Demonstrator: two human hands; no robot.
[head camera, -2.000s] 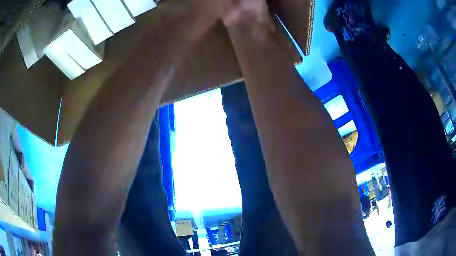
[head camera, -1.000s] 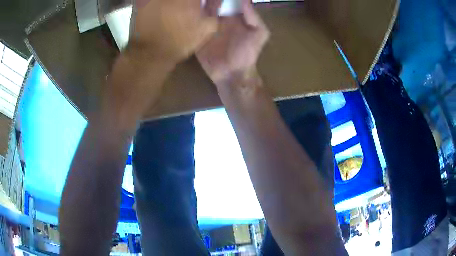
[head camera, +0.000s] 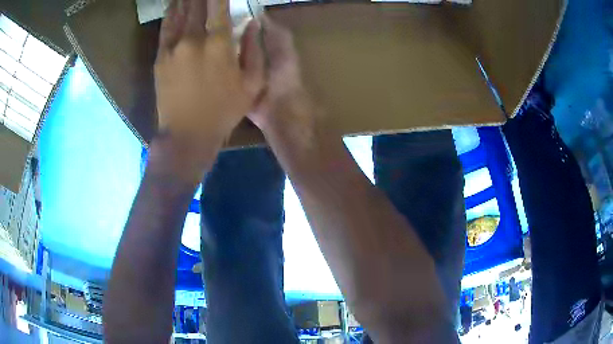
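A large brown shipping carton (head camera: 403, 74) stands open in front of me, its flaps spread towards my legs. My left hand (head camera: 198, 77) is over the carton's left part, back of the hand up, fingers reaching to the top edge of the view. My right hand (head camera: 275, 77) is beside it, blurred, at a white product box (head camera: 243, 12) between the hands. Whether either hand grips the box is hidden. Another white box (head camera: 152, 9) shows at the upper left, and white box edges show along the top.
A blue plastic stool (head camera: 494, 201) is behind my legs. A person's dark-sleeved arm (head camera: 558, 222) is at the right. White boxes in rows (head camera: 30, 57) lie at the upper left. Light-blue floor (head camera: 80, 181) shows left of the carton.
The carton now sits further right and higher in view. Both hands have moved from the top middle to its left part. White boxes at the upper left have mostly left the view.
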